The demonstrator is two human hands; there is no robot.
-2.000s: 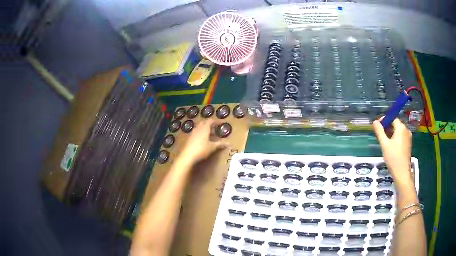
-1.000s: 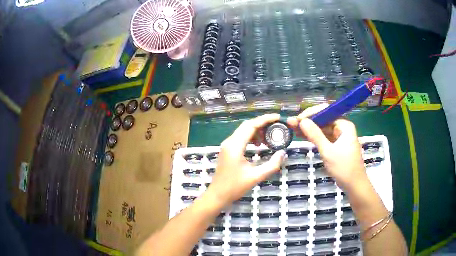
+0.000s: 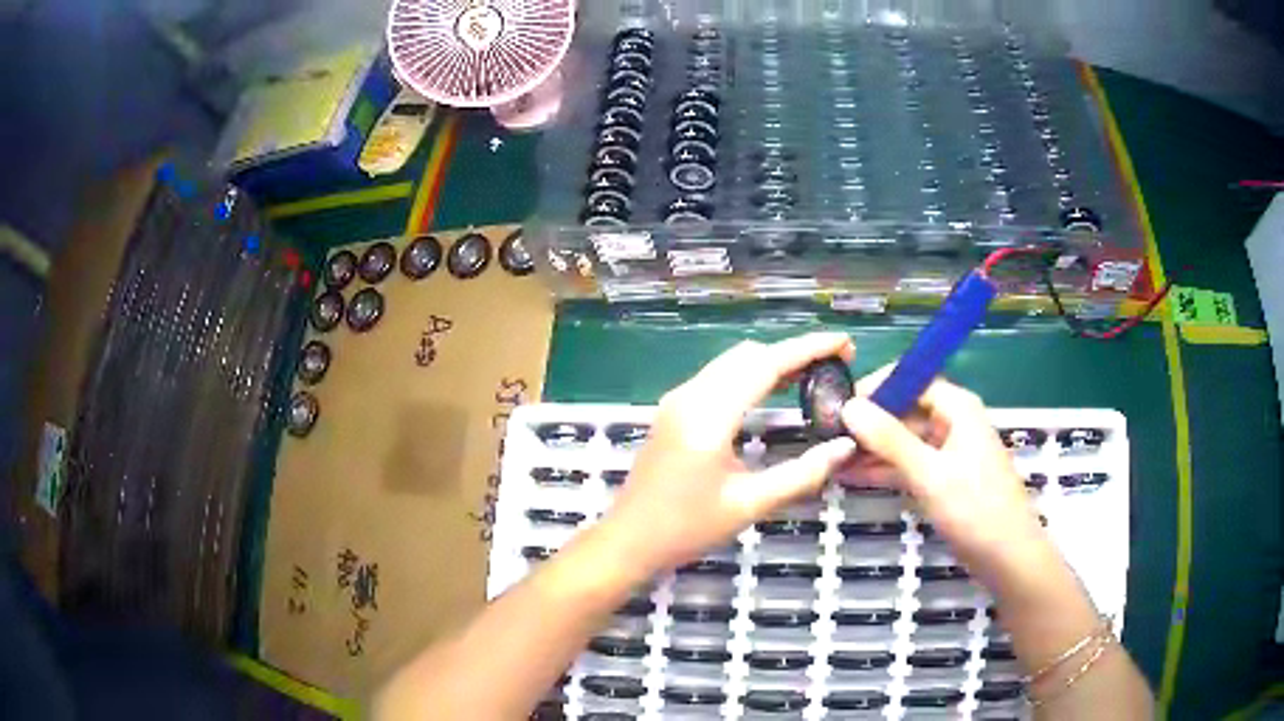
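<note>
My left hand [image 3: 718, 444] holds a round black component [image 3: 827, 396] by its edges between thumb and fingers, above the upper part of the white slotted tray [image 3: 1105, 542]. The component is tilted, its face turned partly to the right. My right hand [image 3: 936, 458] grips the blue hand tool [image 3: 935, 342], which slants up to the right with a red and dark lead at its top. My right fingertips are close to the component's right side. The tool's lower end is hidden by my fingers. Rows of components stand on edge in the tray.
A brown cardboard sheet [image 3: 423, 465] at left bears handwriting and several loose components. Upright clear trays [image 3: 176, 423] stand in a carton further left. Clear blister trays [image 3: 845, 183] lie behind, near a pink fan [image 3: 480, 45]. The lead [image 3: 1127, 313] runs right. A blue-and-yellow item [image 3: 303, 120] is back left.
My left hand took a component from the cardboard and brought it to my right hand over the tray. Since then the component has turned from facing the camera, and the tool stands steeper.
</note>
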